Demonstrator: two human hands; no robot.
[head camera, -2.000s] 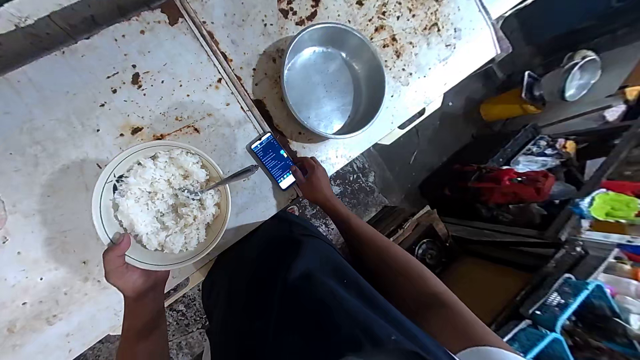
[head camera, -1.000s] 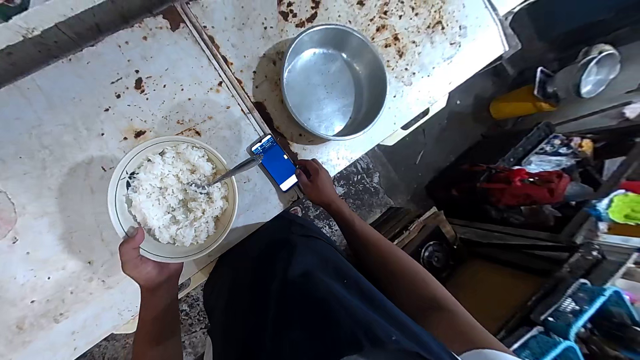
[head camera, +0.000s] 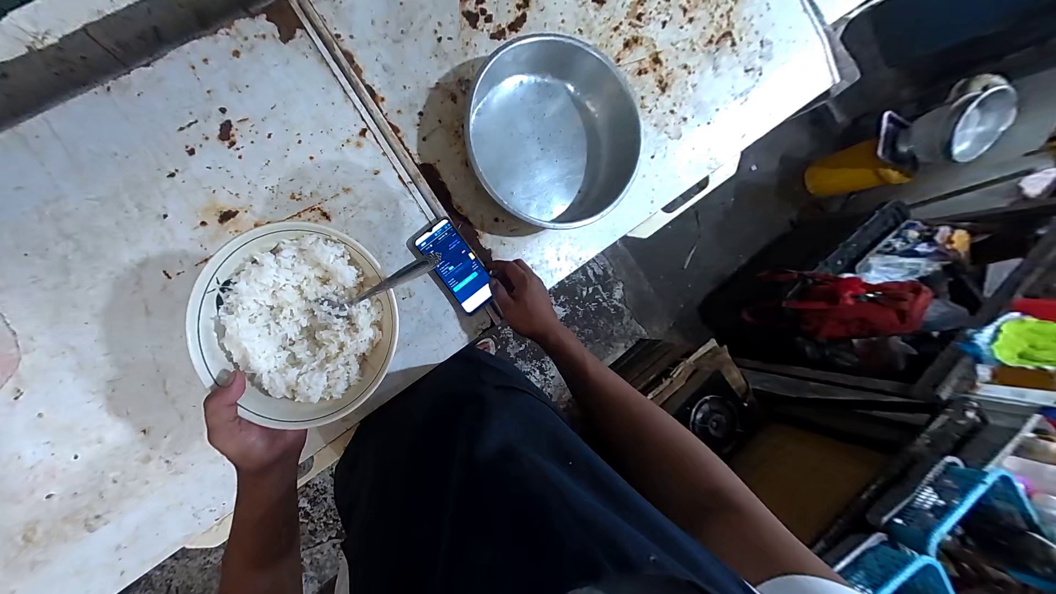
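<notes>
My left hand (head camera: 252, 425) grips the near rim of a cream bowl (head camera: 202, 330), thumb over the edge and the fingers hidden beneath. White cooked rice (head camera: 289, 330) fills much of the bowl. A metal spoon (head camera: 396, 276) is stuck in the rice, its handle pointing up and right over the edge of a phone. The smartphone (head camera: 456, 268) lies on the worn white tabletop with its screen lit. My right hand (head camera: 524, 297) touches the phone's right edge with bent fingers; whether it grips the phone is unclear. Beyond the phone stands an empty round aluminium pan (head camera: 536, 148).
The white tabletop (head camera: 107, 206) has rust spots and a metal seam (head camera: 371, 115). To the right, lower down, are a yellow container (head camera: 854, 169), a metal pot (head camera: 982, 124), a red bag (head camera: 866, 305) and blue plastic baskets (head camera: 949, 503). My dark-clothed leg is below the table edge.
The bowl in my left hand has moved slightly right since the oldest frame. What the phone screen displays has changed. My right hand has stayed at the phone's edge.
</notes>
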